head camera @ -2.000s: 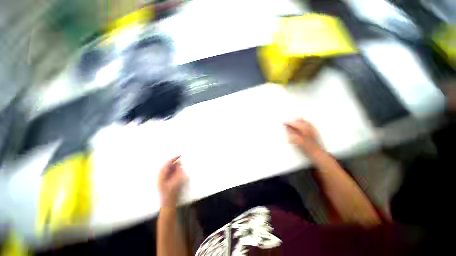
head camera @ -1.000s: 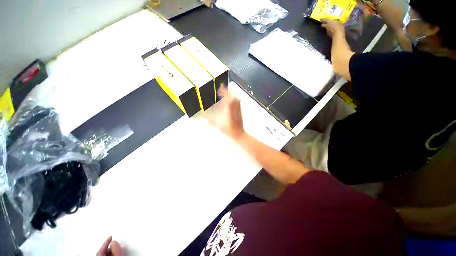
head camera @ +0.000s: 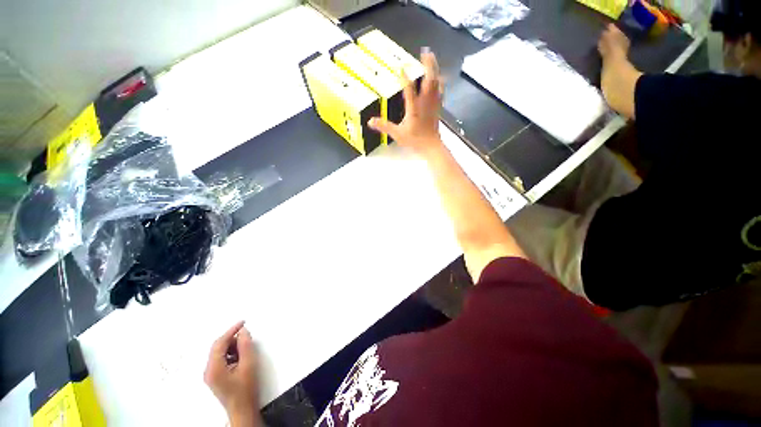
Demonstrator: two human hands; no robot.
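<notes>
Three yellow-and-black cartons (head camera: 345, 104) stand side by side on the bench's black strip, upper middle. My right hand (head camera: 417, 104) is at their near black ends with fingers spread, the thumb by the left carton and the fingers over the right one. It seems to touch them but not grip; its exact contact is unclear. My left hand (head camera: 233, 367) rests low over the white bench top, loosely curled, with a gap between thumb and finger; nothing is seen in it. A clear poly bag (head camera: 138, 188) spills a tangled black heap of handles (head camera: 175, 246) at the left.
A yellow-and-black carton (head camera: 71, 404) is cut off at the lower left. Another yellow-and-black item (head camera: 75, 138) lies behind the bag. To the right, a neighbouring person (head camera: 676, 192) sits by a dark surface with whitish plastic sleeves (head camera: 534, 87). The white bench top (head camera: 325, 242) has its edge before me.
The view has shifted, showing more on the left. My right hand has come onto the near ends of the row of cartons. My left hand shows more fully.
</notes>
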